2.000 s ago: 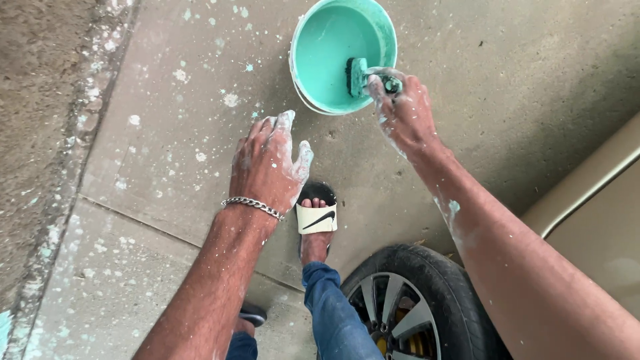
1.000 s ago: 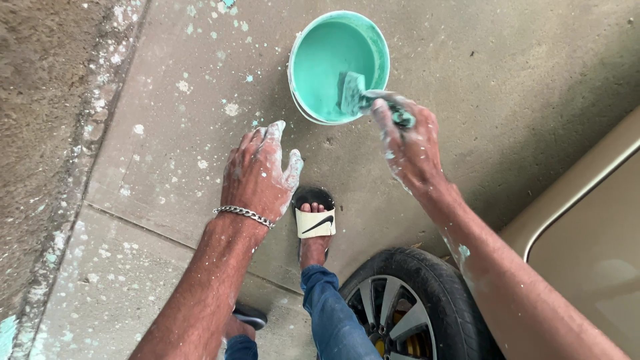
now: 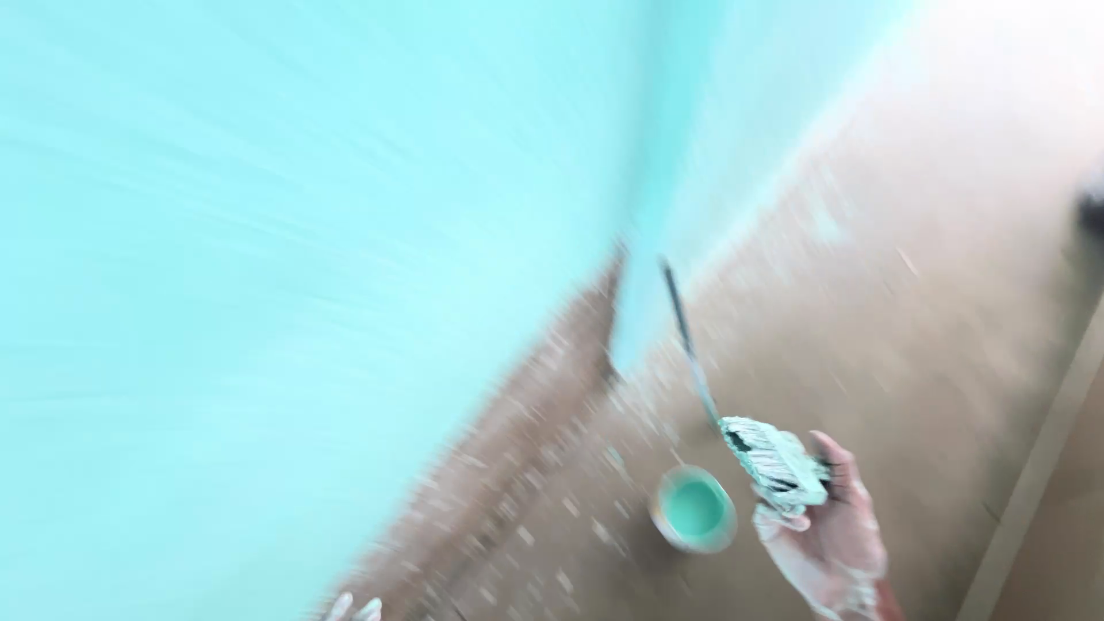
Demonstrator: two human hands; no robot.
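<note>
My right hand [image 3: 828,526], smeared with paint, grips a paintbrush [image 3: 776,466] whose wide bristles are coated in turquoise paint and point up and to the left. Below and left of the brush, a bucket [image 3: 695,509] of turquoise paint stands on the ground. Only the paint-marked fingertips of my left hand [image 3: 354,607] show at the bottom edge; whether they hold anything cannot be told. A turquoise painted wall [image 3: 259,259] fills the left side, blurred by motion.
A thin dark rod or pole [image 3: 686,332] stands between the wall and the brush. Paint spots mark the concrete ground [image 3: 862,371]. A pale straight edge [image 3: 1035,474] runs along the lower right.
The view has swung up from the ground to the wall. The brush, earlier in the bucket and then at its rim, is now held up away from it in my right hand.
</note>
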